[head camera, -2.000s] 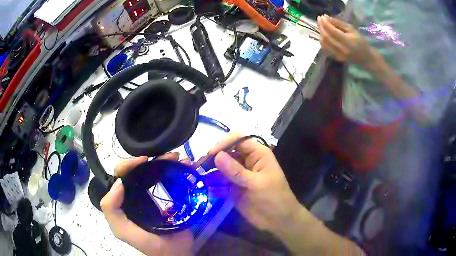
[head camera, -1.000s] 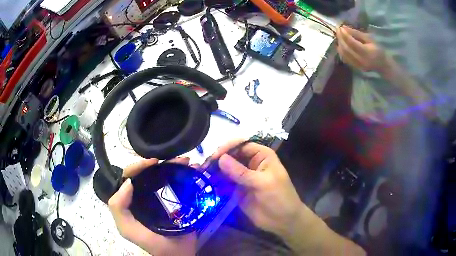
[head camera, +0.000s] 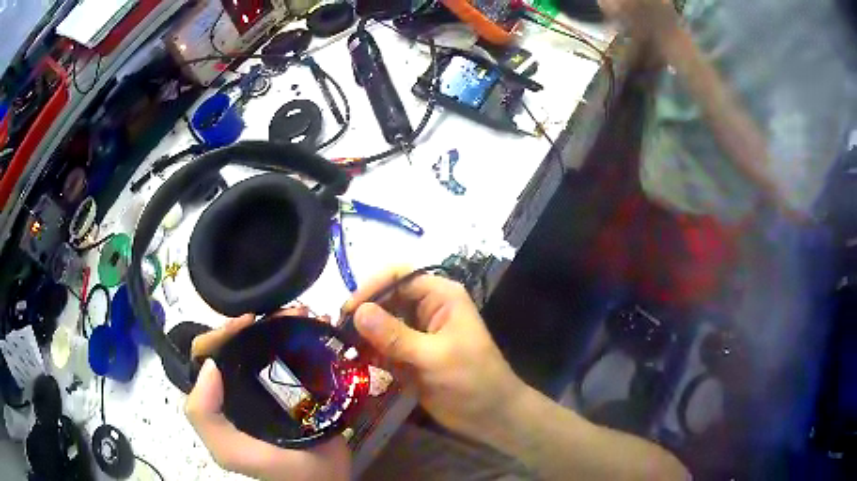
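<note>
My left hand (head camera: 230, 423) holds the open ear cup housing (head camera: 246, 398), tilted to face me. Inside show a silver battery (head camera: 282, 385), thin wires and the circuit board (head camera: 344, 399) along the right edge, lit red. My right hand (head camera: 437, 343) pinches a thin black cable (head camera: 413, 274) at the cup's upper right edge; the fingers hide its plug. The headband (head camera: 150, 216) arcs behind, with the padded ear cup (head camera: 258, 242) above the open one.
Blue-handled cutters (head camera: 390, 217) lie open beyond my hands. A small loose circuit board (head camera: 451, 173), a dark soldering iron (head camera: 381, 89) and blue cups (head camera: 111, 349) are on the bench. A person's arm (head camera: 719, 113) reaches in at upper right.
The light in the cup has turned from blue to red. My hands and the headphones sit slightly further left in view. The other person's hand has moved up towards the top edge.
</note>
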